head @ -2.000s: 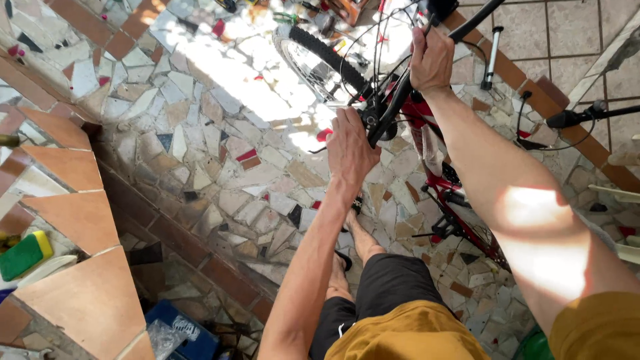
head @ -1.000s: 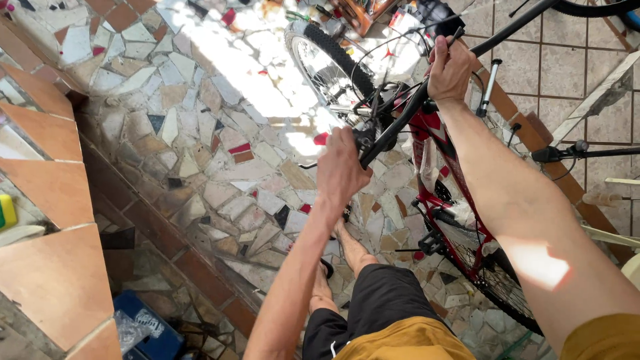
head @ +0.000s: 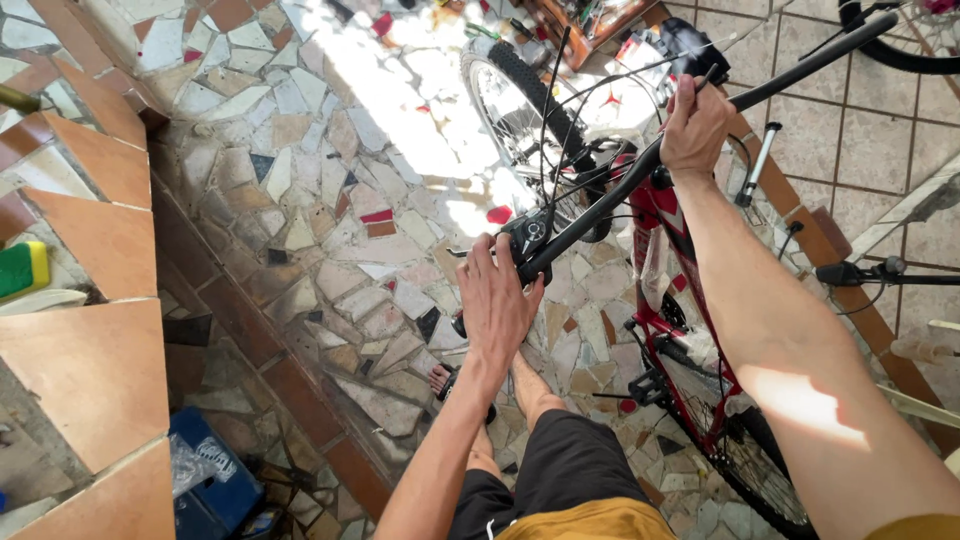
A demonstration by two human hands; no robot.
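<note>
A red bicycle frame (head: 664,225) stands on the mosaic floor to the right of my legs. Its black handlebar (head: 626,184) runs diagonally up to the right. My left hand (head: 495,292) is on the bar's lower left end, fingers over the shifter and brake lever unit (head: 529,234). Farther up the bar, my right hand (head: 694,127) grips a small dark piece at the bar, its exact kind unclear. Black cables loop in front of the bar. The front wheel (head: 525,127) lies beyond, partly in bright sunlight.
Tiled steps (head: 97,247) rise at the left, with a green and yellow sponge (head: 22,270). A blue crate (head: 214,472) sits below them. A wooden tray (head: 581,30) of small items is at the top. Another bicycle's wheel (head: 900,64) and a small pump (head: 759,163) are at right.
The handlebar's far end shows more at upper right than two seconds ago. Both hands remain on the bicycle. The view has shifted somewhat.
</note>
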